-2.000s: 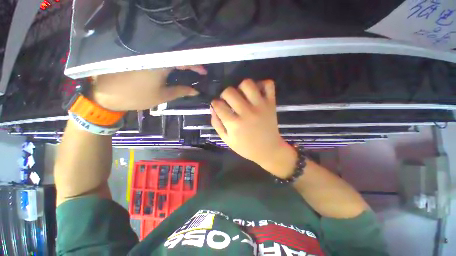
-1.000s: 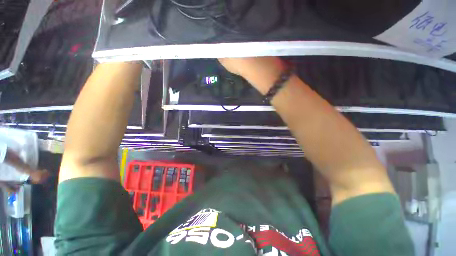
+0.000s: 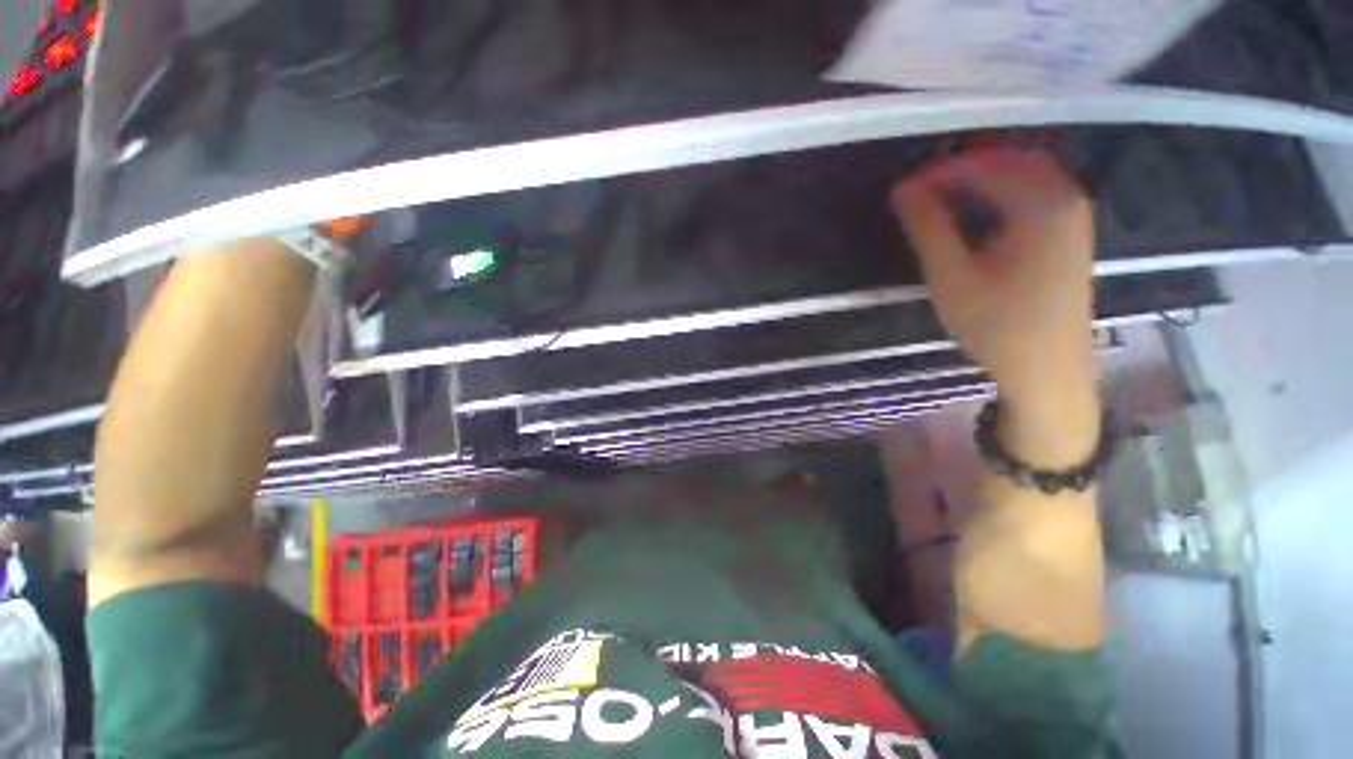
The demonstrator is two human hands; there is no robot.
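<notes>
A small unit with a lit white-green screen (image 3: 471, 266) lies on the black rack shelf below the top shelf. My left forearm reaches in at the left; the orange strap shows at the shelf edge, but the hand itself is hidden under the top shelf. My right hand (image 3: 1009, 223) is further right at the same lower shelf, fingers curled. A dark patch shows between its fingers, too blurred to tell whether it is a held unit or a gap.
The top shelf's pale edge (image 3: 594, 160) crosses in front, with a white handwritten paper (image 3: 1024, 45) on it. More shelves are stacked below. A red compartment tray (image 3: 371, 578) with dark units is low at the left. Red digits (image 3: 57, 52) glow at the upper left.
My right hand has moved right along the shelf and is back in view with curled fingers. My left hand has gone under the top shelf. The view has shifted, moving the paper left.
</notes>
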